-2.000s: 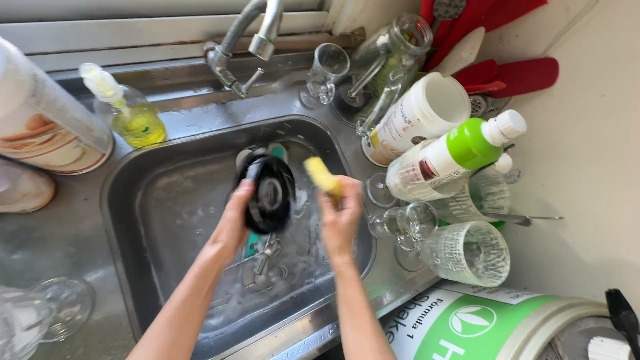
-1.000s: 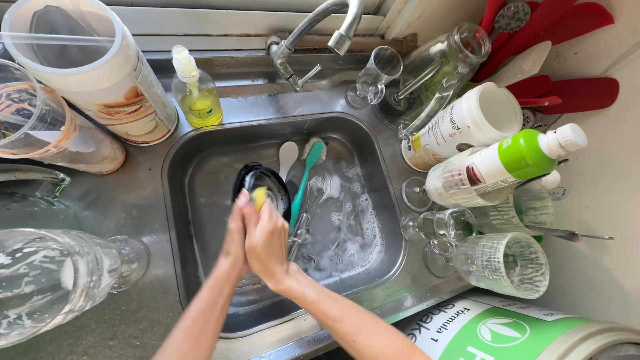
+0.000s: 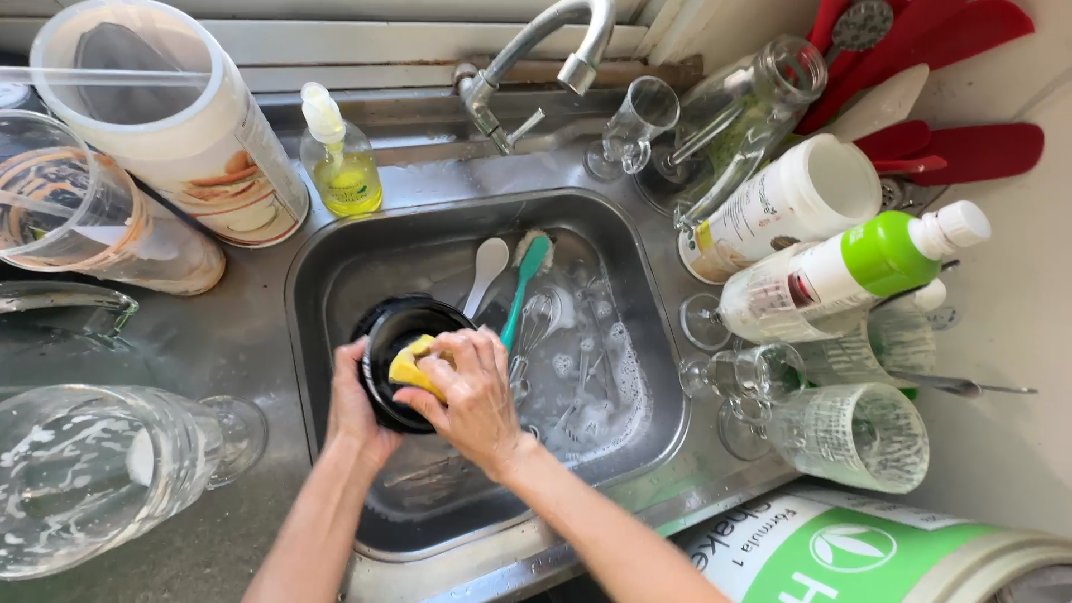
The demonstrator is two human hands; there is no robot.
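My left hand (image 3: 356,406) grips the rim of a round black bowl (image 3: 389,331), tilted over the left part of the steel sink (image 3: 494,536). Pressed by my right hand (image 3: 473,389), a yellow sponge (image 3: 412,366) touches the inside of the bowl. Beyond the bowl, in the sink, lie a white spoon (image 3: 489,261) and a green-handled brush (image 3: 524,280). A wire whisk (image 3: 538,318) and other utensils rest in shallow soapy water, partly hidden by my right hand.
A soap bottle (image 3: 343,172) stands behind the sink, left of the faucet (image 3: 502,75). Large plastic containers (image 3: 243,167) and a glass goblet (image 3: 92,469) are on the left. Along the right side are glasses (image 3: 846,435), a green-and-white bottle (image 3: 863,260) and a white tub (image 3: 779,209).
My right hand and the sponge, apart from the black bowl two seconds ago, are now at its inside. The bowl's opening shows more plainly than one second ago.
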